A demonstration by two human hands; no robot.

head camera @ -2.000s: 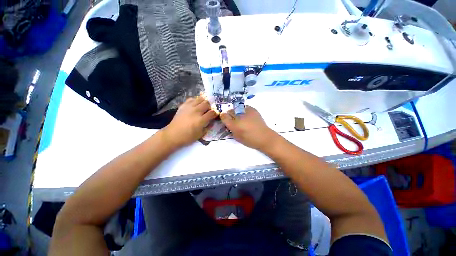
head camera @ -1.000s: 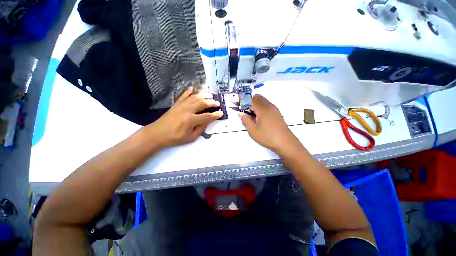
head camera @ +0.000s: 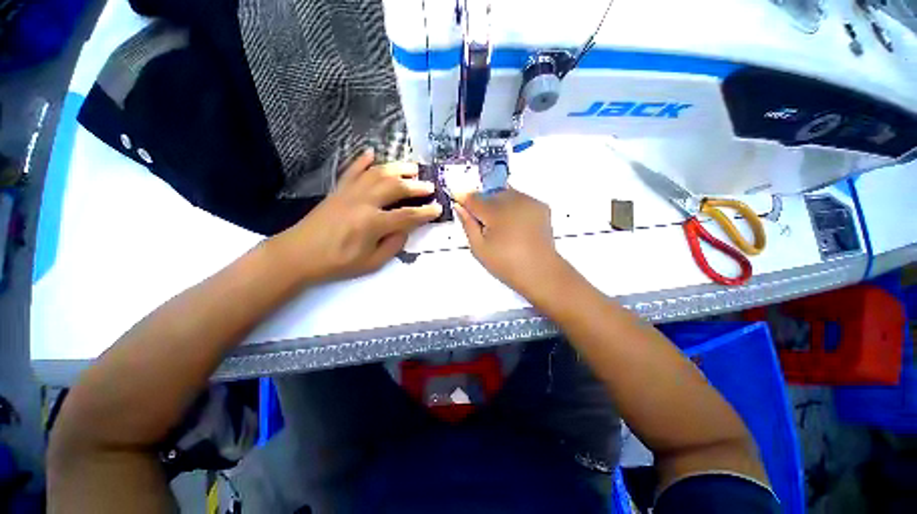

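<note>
The black garment with a grey checked panel (head camera: 312, 90) lies on the table left of the needle, with pale round dots on its black flap. My left hand (head camera: 357, 216) presses the garment's dark edge flat just left of the presser foot (head camera: 457, 173). My right hand (head camera: 508, 231) is right of and in front of the foot, fingers pinched together at the edge of the dark strip. A small dark slim thing seems to show at its fingertips, but I cannot tell what it is. The white JACK sewing machine (head camera: 628, 80) stands over the work.
Scissors with red and yellow-orange handles (head camera: 716, 263) lie at the right, beside a small brown square (head camera: 622, 214). A small dark scrap (head camera: 406, 257) lies near my left hand. The ruler-marked table edge (head camera: 402, 341) runs in front. A blue bin (head camera: 749, 387) and red crate (head camera: 855, 336) stand below right.
Both hands have parted from close together at the foot, and my left hand now lies flatter on the dark edge. My right fingertips have moved back toward the strip. The view has shifted.
</note>
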